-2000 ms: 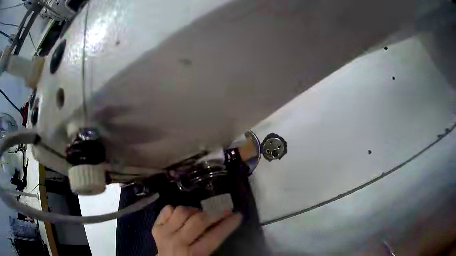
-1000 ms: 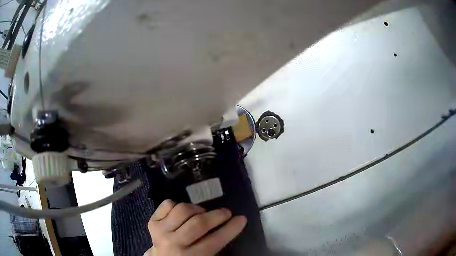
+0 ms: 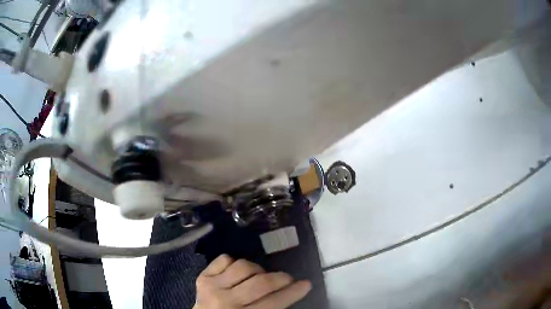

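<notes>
Dark fabric [image 3: 172, 271], with a ribbed part at left and a smoother, blacker strip [image 3: 299, 256] at right, lies under the sewing machine head [image 3: 254, 96]. My left hand [image 3: 251, 286] lies on it at the bottom centre, cut off by the lower edge. Its fingers are bent, close together and pointing right; the thumb is hidden, so a grip cannot be confirmed. The needle and presser foot are hidden behind the head and tension parts. A blurred skin-coloured patch in the bottom right corner may be my right hand [image 3: 528, 296]; its fingers cannot be made out.
The tension discs [image 3: 263, 205] and pale knob [image 3: 280, 239] hang just above my left hand. Another cream knob [image 3: 139, 199] and a curved pale guard [image 3: 115, 249] stand at left. A round metal piece [image 3: 340, 177] is on the bed. Cluttered workshop shows at far left.
The camera view has shifted, moving the machine and hand in the picture. My left hand remains on the fabric, with its fingers slightly farther below the pale knob.
</notes>
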